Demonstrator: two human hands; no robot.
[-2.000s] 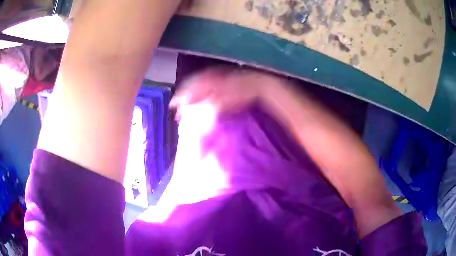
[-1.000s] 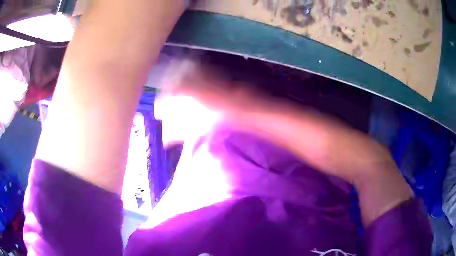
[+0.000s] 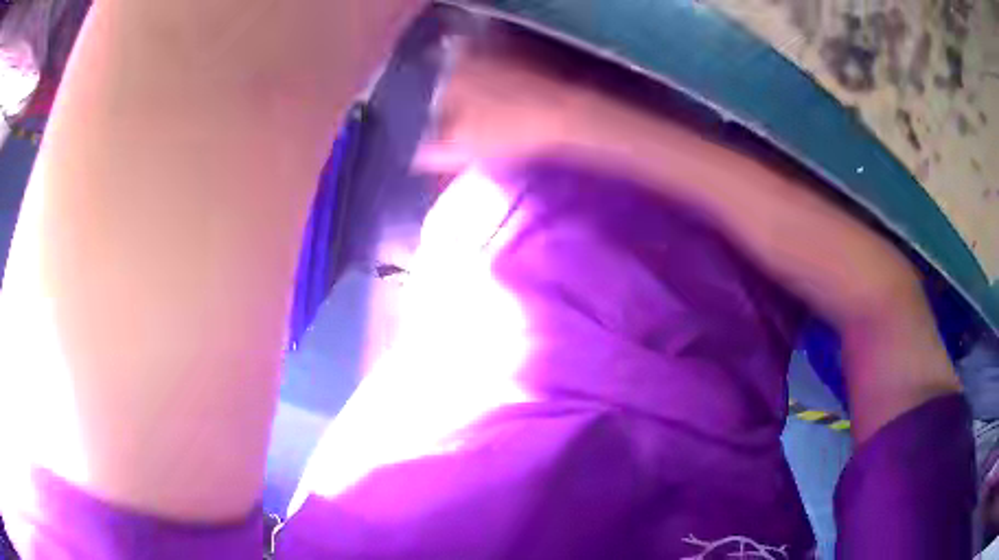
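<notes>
My right hand [image 3: 482, 109] is blurred, in front of my purple shirt at the bench's front edge. The right arm reaches across from the lower right. Whether the hand holds anything is too blurred to tell. My left forearm fills the left side and runs up past the top edge, so my left hand is out of the picture. The stained cardboard mat [image 3: 876, 77] lies on the green bench [image 3: 816, 126] at the upper right, cut off by the picture's edge.
The bench edge curves from top centre down to the right. Blue stacked plastic [image 3: 320, 235] stands between my left arm and body. Blue plastic hangs or stands under the bench at right, above blue floor with yellow-black tape [image 3: 816, 416].
The view has shifted and tilted, so less of the mat shows. My left arm looks larger and nearer. My right hand appears higher in the picture and stays blurred.
</notes>
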